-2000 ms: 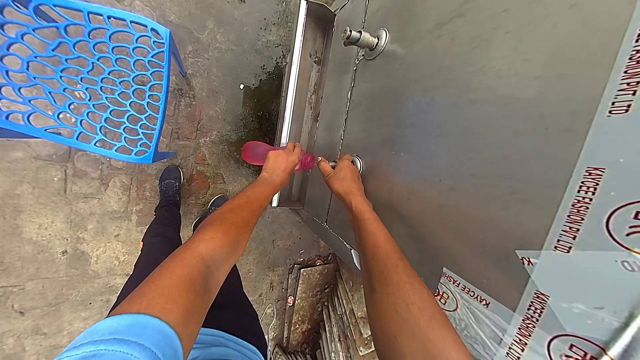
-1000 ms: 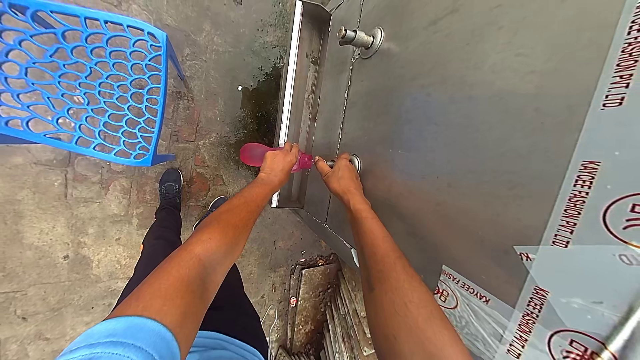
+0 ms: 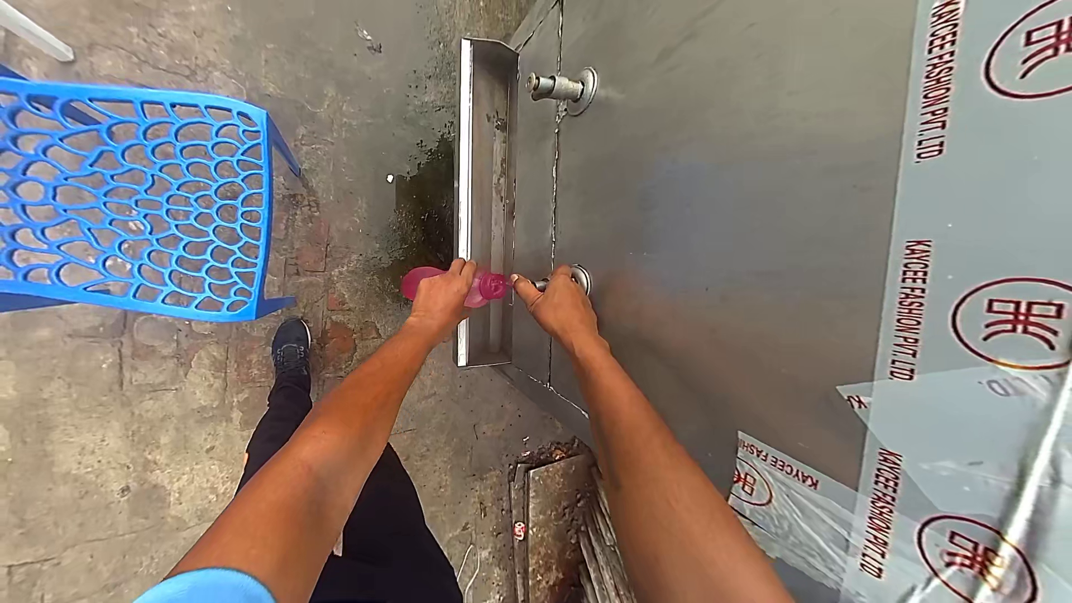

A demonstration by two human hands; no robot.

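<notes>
My left hand is wrapped around a pink translucent plastic bottle, its neck end pointing toward a tap on the metal panel. The bottle lies across a narrow metal drip trough in this view. My right hand is closed over the tap, with a finger and thumb near its spout by the bottle's mouth. The hand hides most of this tap. A second metal tap sticks out of the same panel, higher in the view. Whether water is running cannot be seen.
A blue plastic chair stands on the worn brick and concrete floor at left. Wet, dark floor borders the trough. Stacked slabs lie at the bottom, and printed plastic sheeting covers the right side.
</notes>
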